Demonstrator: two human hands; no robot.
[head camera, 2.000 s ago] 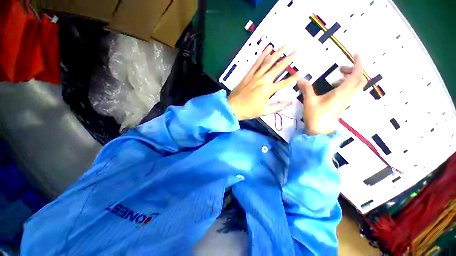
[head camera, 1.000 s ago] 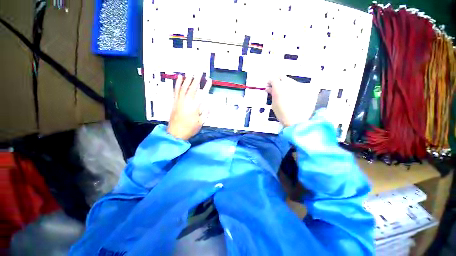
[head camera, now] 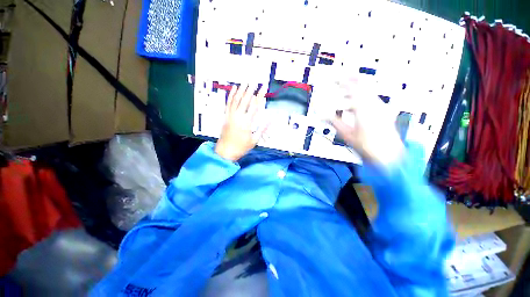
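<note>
The white panel (head camera: 383, 35) lies on the green bench. A red wire harness (head camera: 296, 86) lies across it and bows upward over the large cutout. A thin wire with orange-yellow ends (head camera: 282, 51) crosses the panel higher up, under two black strips. My left hand (head camera: 240, 120) lies spread on the panel over the red harness's left part, fingers apart. My right hand (head camera: 363, 127) is blurred over the panel's lower right, thumb and fingers apart. Whether it touches the harness cannot be told.
A blue tray of tiny silvery pieces (head camera: 164, 29) is left of the panel. Red harnesses (head camera: 494, 104) are heaped at right, with orange-yellow wires (head camera: 525, 133) beside them. Brown cartons (head camera: 104, 75) and clear plastic bags (head camera: 135, 174) are at left. A carton with white panels (head camera: 479, 261) is lower right.
The view has turned and shifted. My right hand was pinching near the red harness's right part and is now spread and lower right. The harness, straight before, now bows upward.
</note>
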